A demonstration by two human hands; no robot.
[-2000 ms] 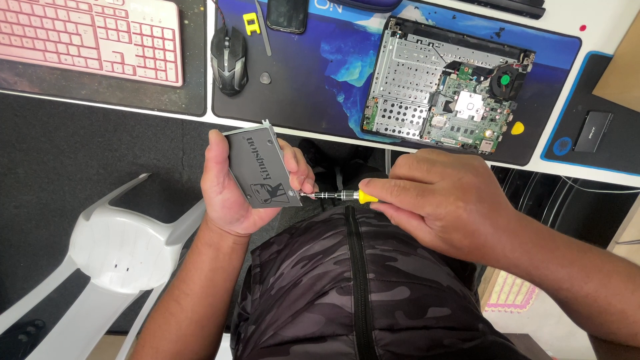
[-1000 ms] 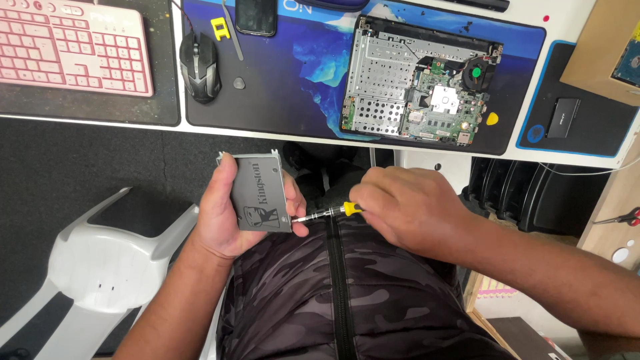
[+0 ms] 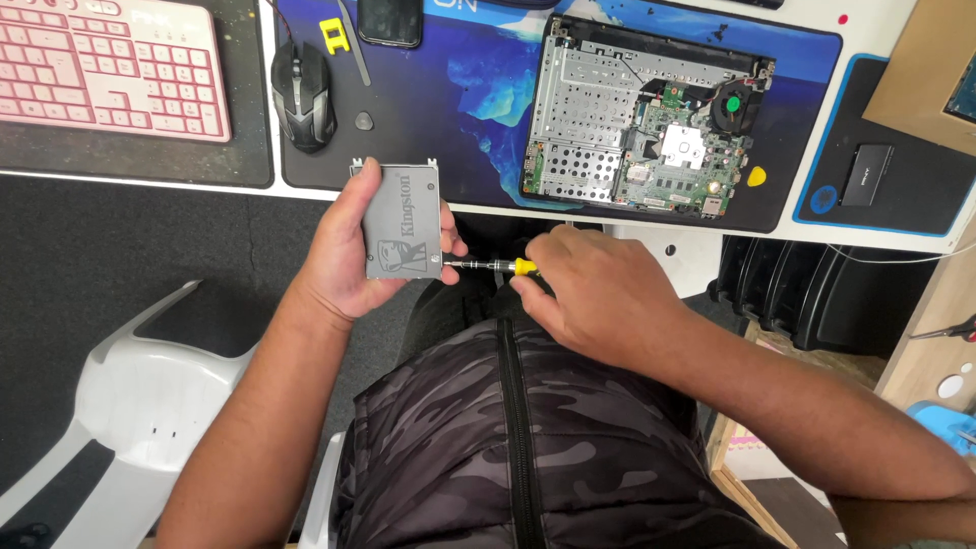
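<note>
A grey Kingston solid-state drive [image 3: 404,221] with a thin metal bracket along its edges is held in my left hand [image 3: 343,244], thumb on its left edge and fingertips at its right edge. My right hand [image 3: 602,290] grips a screwdriver [image 3: 488,265] by its yellow handle, mostly hidden by the fingers. The screwdriver lies nearly level, and its tip meets the drive's right edge near the lower corner. Any screw at the tip is too small to make out. Both hands are above my lap, in front of the desk edge.
An opened laptop base [image 3: 648,122] with bare circuit board and fan lies on the blue desk mat. Around it are a mouse [image 3: 302,95], a phone [image 3: 390,21], a yellow plastic piece [image 3: 334,36], a pink keyboard [image 3: 114,69] and a black PNY drive [image 3: 867,175]. A white plastic chair [image 3: 152,381] stands left.
The drive has turned in my left hand, from tilted to nearly upright in view. My right hand stays on the screwdriver, whose tip remains at the drive's edge.
</note>
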